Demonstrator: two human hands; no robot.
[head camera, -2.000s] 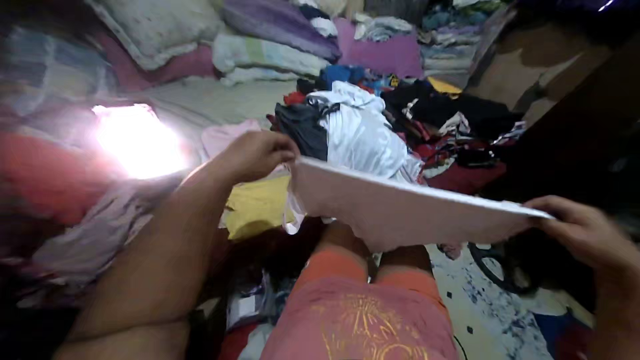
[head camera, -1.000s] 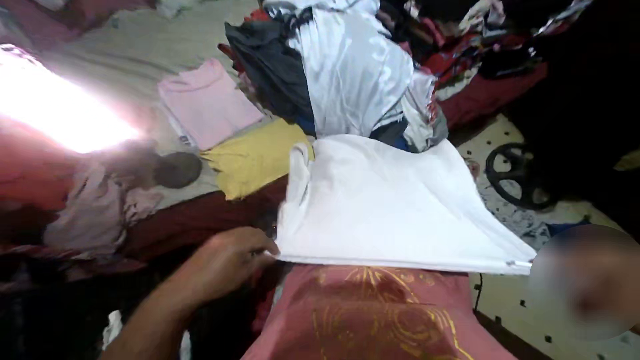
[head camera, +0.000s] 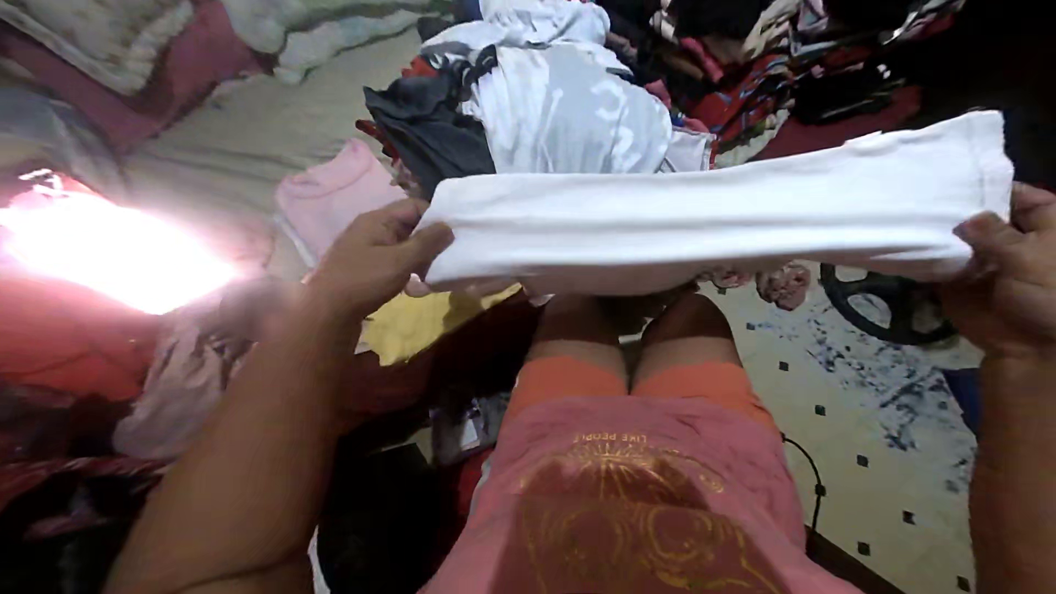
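A white cloth garment (head camera: 701, 219), folded into a long band, is stretched between my two hands above my knees. My left hand (head camera: 384, 252) pinches its left end between thumb and fingers. At the other end, my right hand (head camera: 1006, 256) grips the lower corner, with the thumb in front. Behind the garment lies a heap with a white and grey printed cloth (head camera: 577, 107) and a dark grey cloth (head camera: 433, 124). A pink folded garment (head camera: 334, 198) and a yellow cloth (head camera: 437, 322) lie close to my left hand, the yellow one partly hidden.
A glaring bright light (head camera: 115, 247) shines at the left beside crumpled clothes (head camera: 181, 371). More mixed clothing (head camera: 751, 91) is piled at the back right. On the tiled floor (head camera: 833, 445) are a black wheel-shaped object (head camera: 891, 309) and a dark cable (head camera: 813, 466).
The white garment lay spread over my lap a second ago; now it is raised and folded into a narrower band. Both hands have moved up with it.
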